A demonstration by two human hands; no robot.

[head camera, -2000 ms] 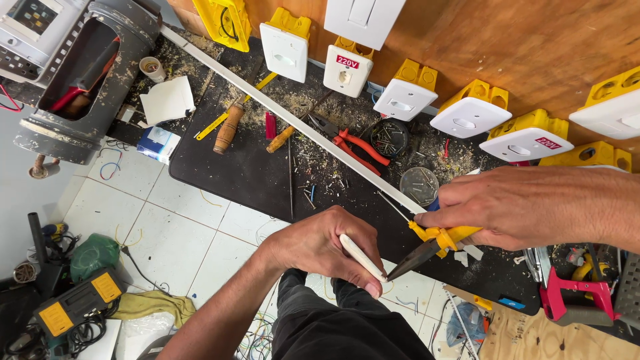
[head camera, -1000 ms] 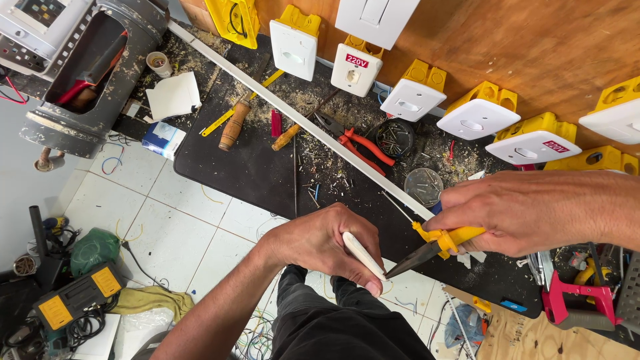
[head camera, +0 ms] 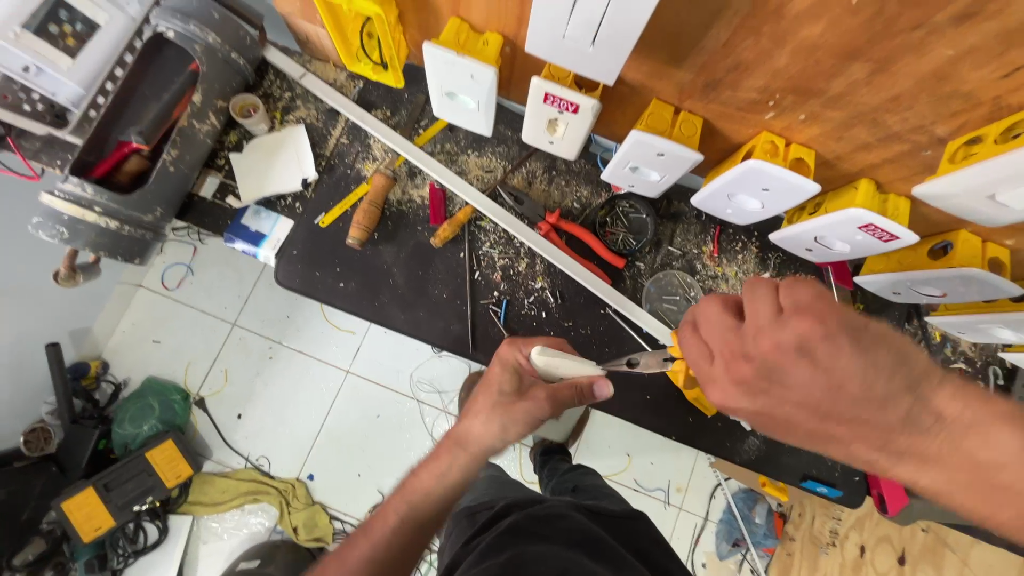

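Note:
My left hand (head camera: 520,392) grips a small off-white piece (head camera: 564,366) between thumb and fingers, low in the middle of the view. From the right, my right hand (head camera: 800,368) is closed on yellow-handled needle-nose pliers (head camera: 642,362), whose tips touch the right end of that piece. A long white strip (head camera: 480,200) runs diagonally over the black worktop, its lower end close to the right hand's fingers; whether the hand touches it cannot be told. Red-handled pliers (head camera: 572,240) lie behind the strip, beside a round black container of screws (head camera: 626,224).
White outlet plates (head camera: 552,116) in yellow boxes line the wooden board at the back. Wood-handled tools (head camera: 372,208), a yellow blade and shavings lie on the black worktop (head camera: 360,280). A dark metal cylinder (head camera: 152,128) stands at left; cables and a yellow cloth (head camera: 256,496) are on the floor.
The pliers, earlier angled up from below with tips near the off-white piece, now lie nearly level with tips at its end. The right hand has turned. The off-white piece has swung from steep to nearly level.

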